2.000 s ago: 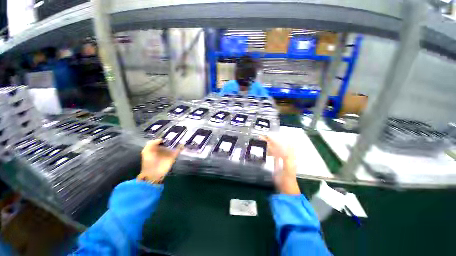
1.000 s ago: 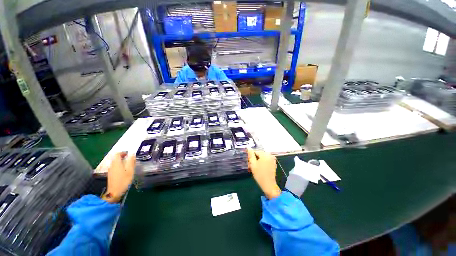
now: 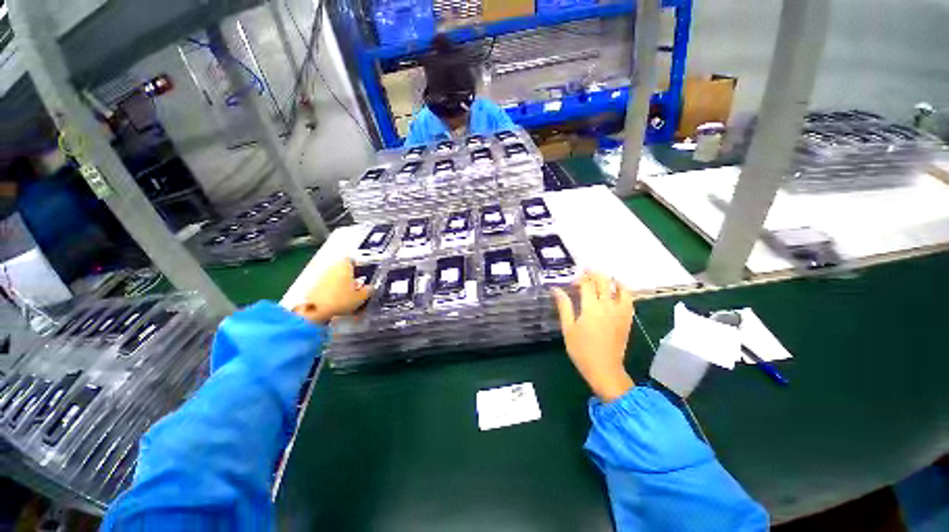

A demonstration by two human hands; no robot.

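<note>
A stack of clear blister trays point(image 3: 447, 327) stands on the bench in front of me, its top tray holding two rows of black phones point(image 3: 451, 278) with white labels. My left hand point(image 3: 338, 292) is at the stack's left side, its fingers at the front-left phone pocket; whether it grips anything is unclear. My right hand point(image 3: 600, 324) is at the right front corner, fingers apart, holding nothing. A white card point(image 3: 509, 405) lies flat on the green bench point(image 3: 427, 457) between my forearms.
Another stack of phone trays point(image 3: 364, 197) stands behind, with a person in blue beyond it. More phone trays stand at left point(image 3: 114, 384) and far right point(image 3: 858, 156). A white container point(image 3: 682, 361) with papers and a blue pen point(image 3: 768, 368) are at right. Grey posts point(image 3: 768, 156) rise from the bench.
My left hand has moved from beside the stack onto its left edge. My right hand has opened and its fingers have spread. The view has shifted, and the stack stands in the same place.
</note>
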